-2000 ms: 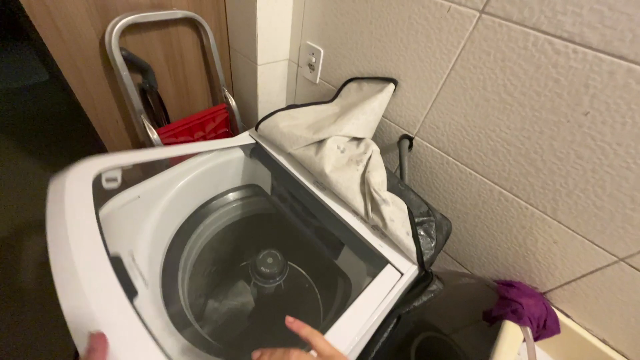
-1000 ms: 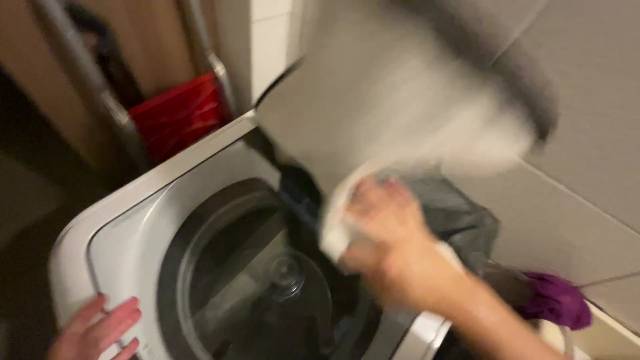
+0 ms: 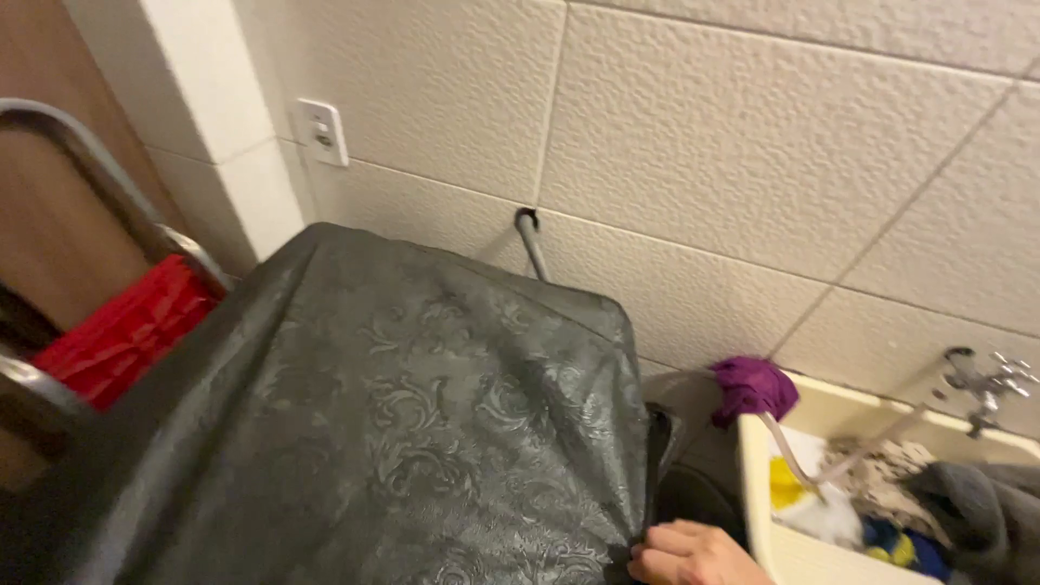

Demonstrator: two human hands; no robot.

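A dark grey washing machine cover (image 3: 455, 406) with an embossed scroll pattern lies over the top of the machine and hangs down at the left, hiding the lid and the drum. At the bottom edge of the view, my right hand (image 3: 699, 554) grips the cover's right edge, pulling it into creases near the fingers. My left hand is out of the picture.
To the right stands a cream laundry sink (image 3: 754, 496) holding clothes, with a purple cloth (image 3: 754, 390) on its corner and a metal tap (image 3: 987, 390) above. A folding metal frame with a red panel (image 3: 134, 333) is at left. A grey hose (image 3: 532, 245) leaves the tiled wall behind.
The cover, bunched at the machine's back two seconds ago and in my right hand one second ago, now spreads over the top. My left hand has left the view.
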